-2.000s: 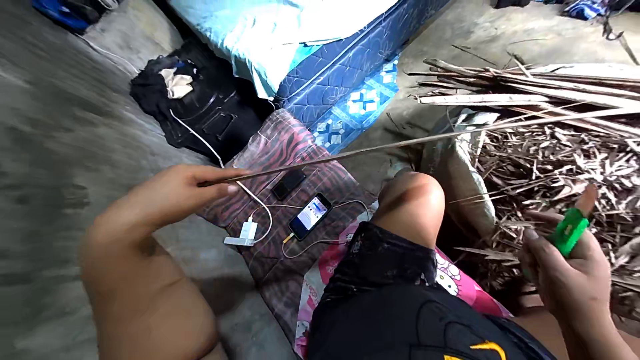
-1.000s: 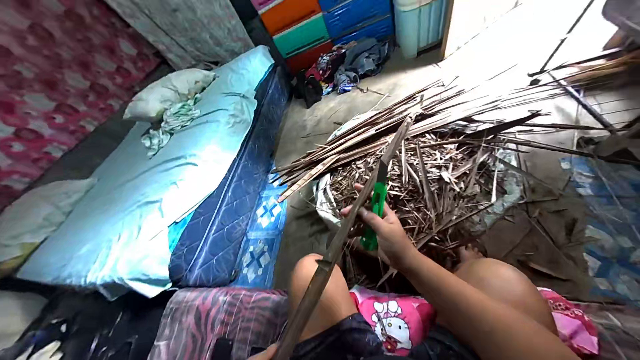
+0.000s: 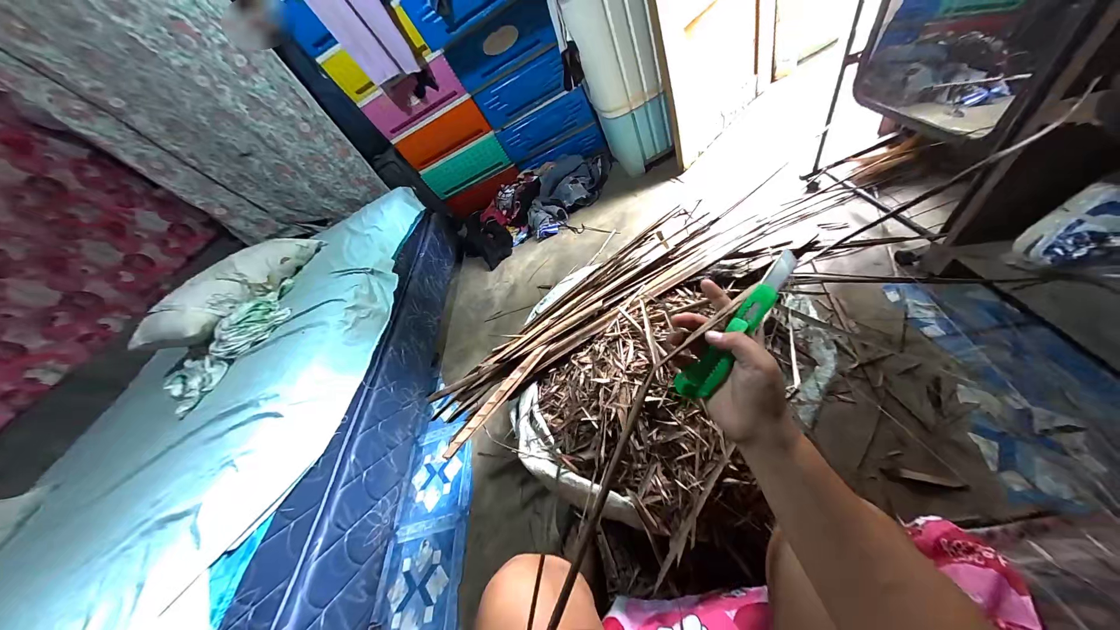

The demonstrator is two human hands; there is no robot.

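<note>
My right hand grips a green snap-off utility knife, its blade pointing up and away. A long thin dried strip runs from the bottom edge up to the fingers of that hand, by the knife; whether the fingers pinch it is unclear. Below the hand lies a white sack with its rim spread round a heap of short dried leaf or stalk scraps. Longer dried strips rest across the far left part of the heap. My left hand is out of view.
A bed with a blue mattress stands at the left. Clothes lie on the floor before colourful plastic drawers. A metal-framed stand is at the upper right. My bare knee is close to the sack.
The view has swung right and up, from the bedding and phone towards the sack. My right hand with the knife is now over the scraps; my left hand, seen earlier holding the strip, has left the view.
</note>
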